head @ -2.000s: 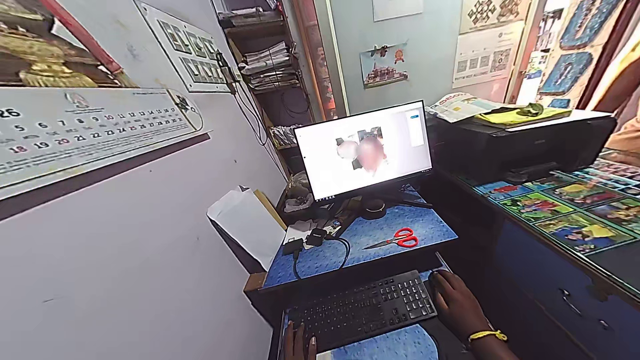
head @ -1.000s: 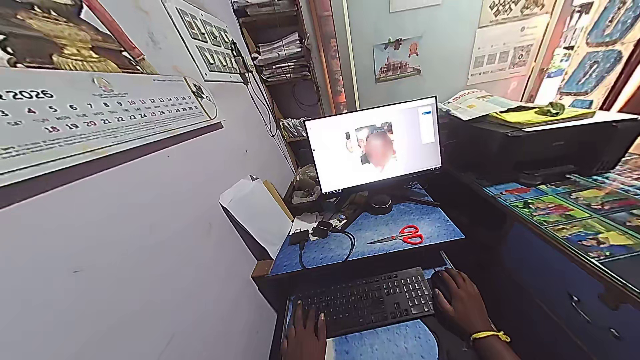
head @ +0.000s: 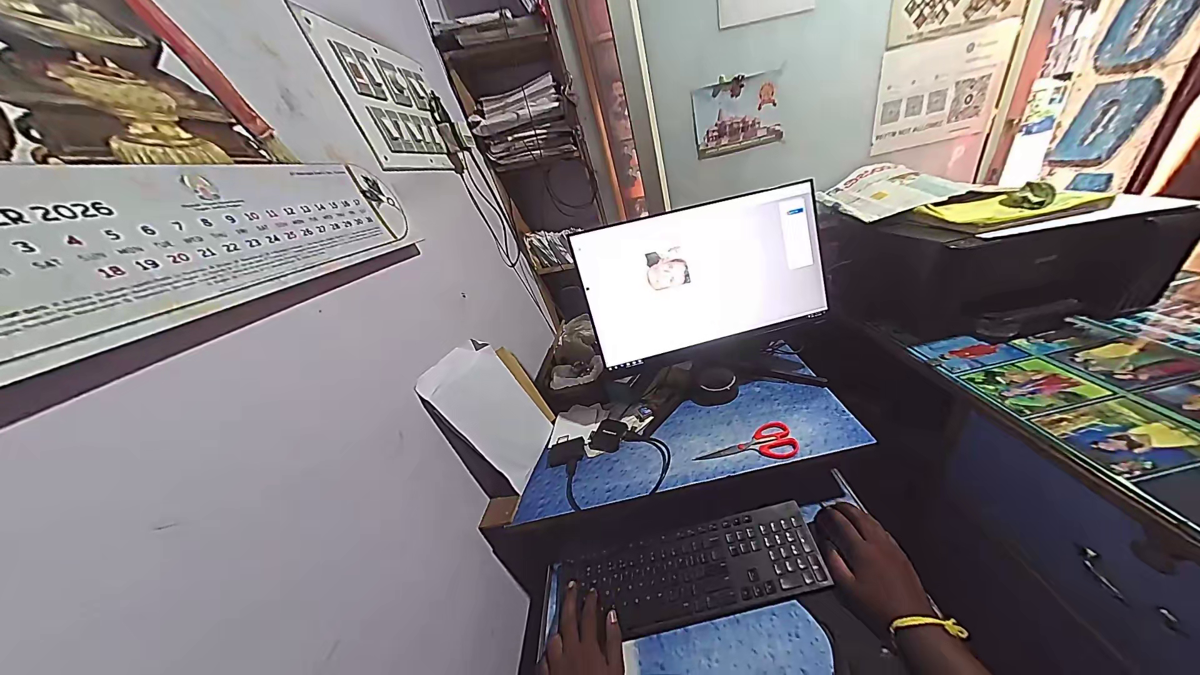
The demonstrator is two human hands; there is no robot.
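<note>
My left hand (head: 586, 633) rests at the lower left end of a black keyboard (head: 698, 572), its fingers spread over the keys. To the right of the keyboard, my right hand (head: 867, 562) lies curled over a dark computer mouse (head: 830, 520), mostly hidden beneath the fingers; a yellow band circles that wrist. Behind the keyboard stands a lit monitor (head: 703, 277) showing a small picture on a white page and a panel at its right. Red-handled scissors (head: 764, 442) lie on the blue desktop (head: 619, 478), pointing left.
Black cables with adapters (head: 609, 436) and a roll of black tape (head: 714, 384) sit below the monitor. White papers (head: 487, 403) lean at the desk's left. A black printer (head: 1012, 253) bearing papers stands right, beside a counter with photo prints (head: 1036, 384). A wall calendar (head: 187, 244) hangs left.
The picture on the monitor has become smaller. My left hand has come further into view since two seconds ago and is lower on the keyboard than one second ago. My right hand stays at the mouse.
</note>
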